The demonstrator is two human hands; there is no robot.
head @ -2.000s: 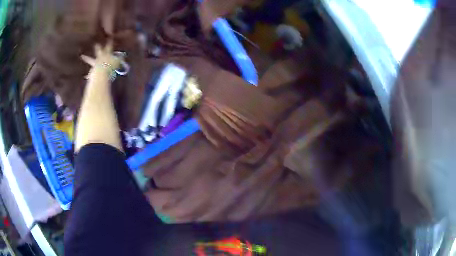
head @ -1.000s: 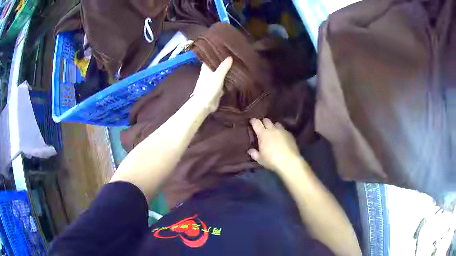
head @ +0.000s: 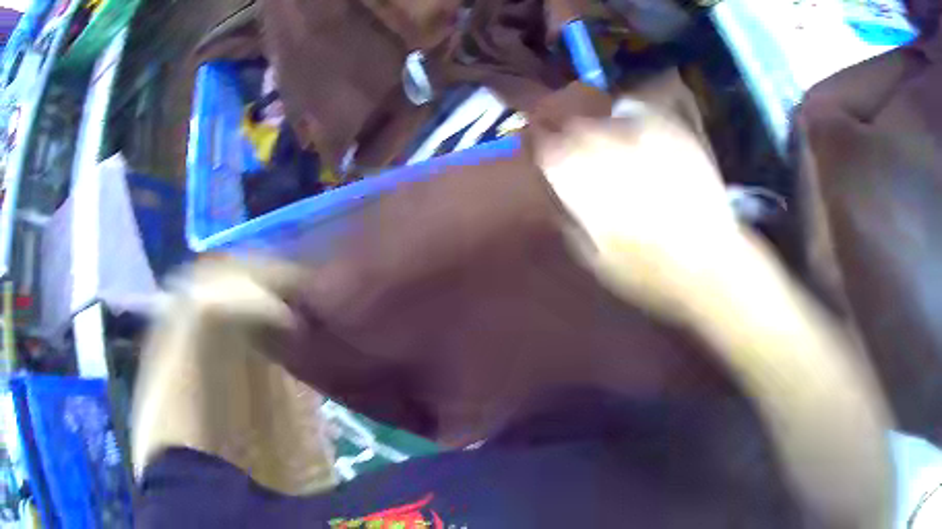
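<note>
A brown cloth panel [head: 465, 279] is spread over my lap, in front of the blue basket. My left hand [head: 232, 294] is at its left edge, strongly blurred, and appears closed on the cloth. My right hand [head: 630, 170] is at the cloth's upper right, by the basket's front rim, also blurred, and appears closed on brown cloth; its fingertips are not clear. More dark brown cloth [head: 331, 72] with a small white loop hangs over the basket.
The blue basket [head: 351, 196] holds white, yellow and dark pieces. A large brown garment piece [head: 878, 207] hangs at the right over a white table. A pale board [head: 98, 243] stands at the left. Another blue basket [head: 72, 444] is at the lower left.
My left hand has moved left and down from the folded brown pieces. My right hand has moved up and right, to the basket rim. The brown cloth on my lap is now spread wider.
</note>
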